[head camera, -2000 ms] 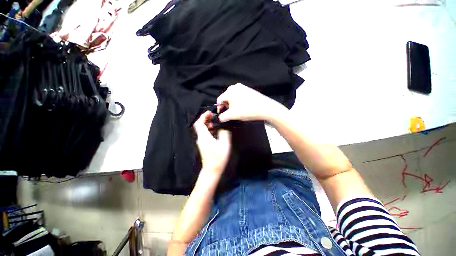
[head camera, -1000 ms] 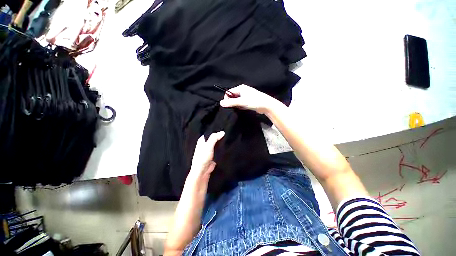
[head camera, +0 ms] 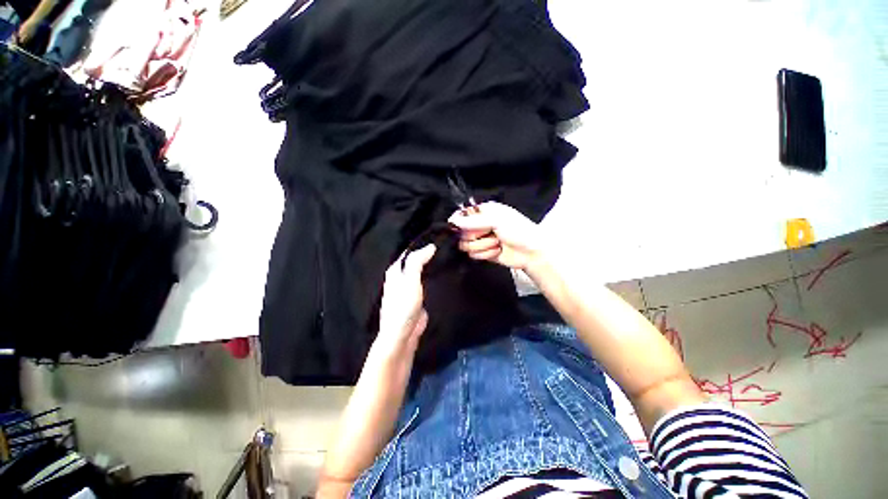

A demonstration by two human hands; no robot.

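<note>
A black garment (head camera: 409, 146) lies in a wide layered pile on the white table and hangs over its near edge against the denim overalls. My left hand (head camera: 404, 283) pinches a fold of the black cloth near the middle of the pile. My right hand (head camera: 495, 236) is just to the right, holding small dark snips (head camera: 460, 189) with a reddish part, their points directed up and away. The right fingertips also touch the raised cloth. Whether they hold a thread or a small part is too small to tell.
Black garments on hangers (head camera: 88, 214) are heaped at the left, one hanger hook (head camera: 203, 216) sticking out. Pink and white cloth (head camera: 146, 49) lies at the upper left. A black phone (head camera: 801, 120) and a yellow-orange item (head camera: 799, 233) are on the table at the right.
My right hand has moved down toward my left hand and to the cloth, and the snips now point upward. My left hand has risen slightly and lifts a fold of cloth.
</note>
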